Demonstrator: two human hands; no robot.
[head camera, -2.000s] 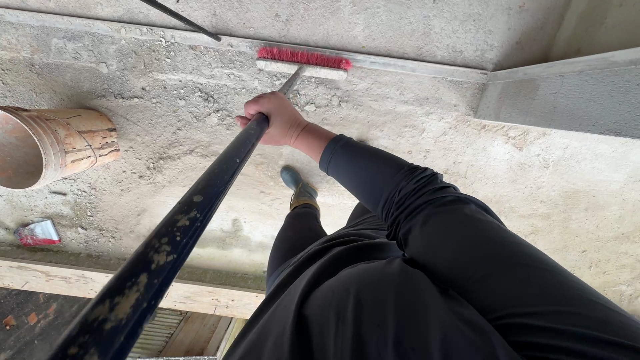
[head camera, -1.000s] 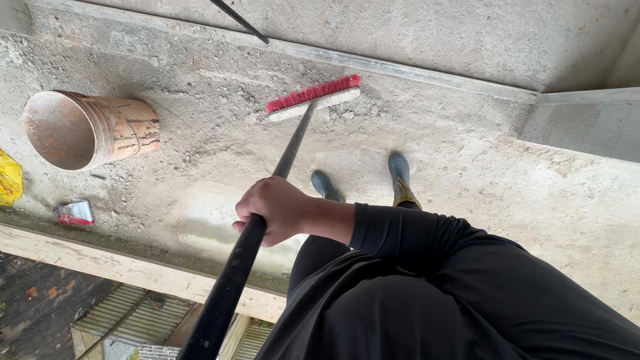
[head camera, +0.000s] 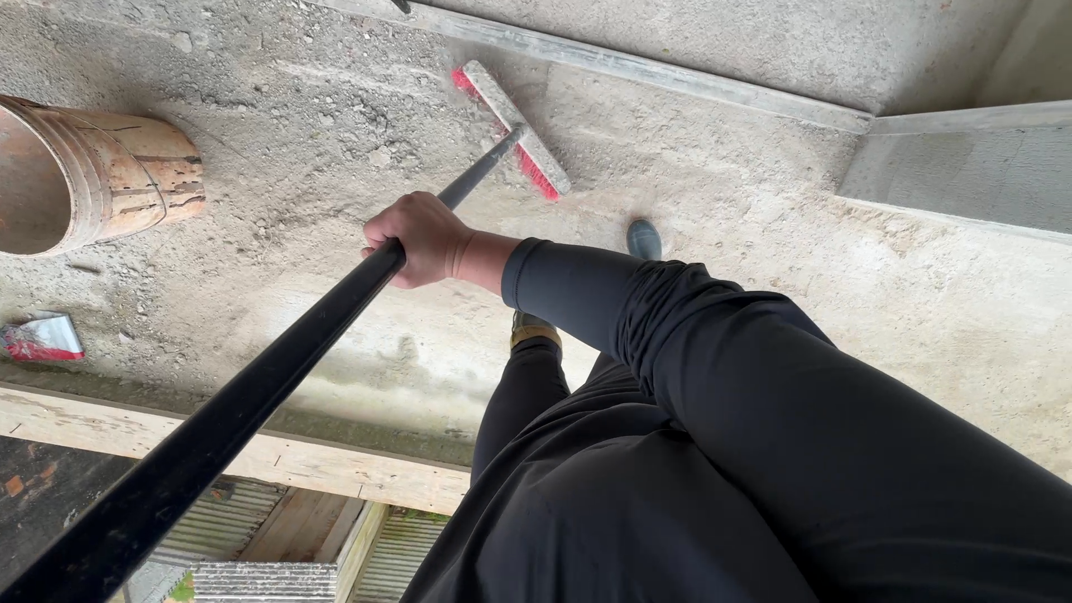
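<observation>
My right hand (head camera: 419, 240) is closed around the dark pole (head camera: 306, 339) of a push broom. The pole runs from the lower left edge up to the broom head (head camera: 521, 134), a pale, dust-covered block with red bristles, which lies slantwise on the dusty concrete floor above and right of the hand. Grit and small rubble (head camera: 343, 126) lie to the left of the head. My left hand is out of view; the near end of the pole leaves the frame at the lower left.
A stained plastic bucket (head camera: 138, 172) lies on its side at the left, above a red and white packet (head camera: 46, 337). A raised strip (head camera: 670, 79) runs along the top, meeting a grey block ledge (head camera: 963, 176). Wooden boards (head camera: 335, 477) edge the floor below. My boot (head camera: 644, 239) stands near the broom.
The broom head has turned from nearly crosswise to a steep slant. My right hand still grips the pole. The boots have shifted, and the view has moved.
</observation>
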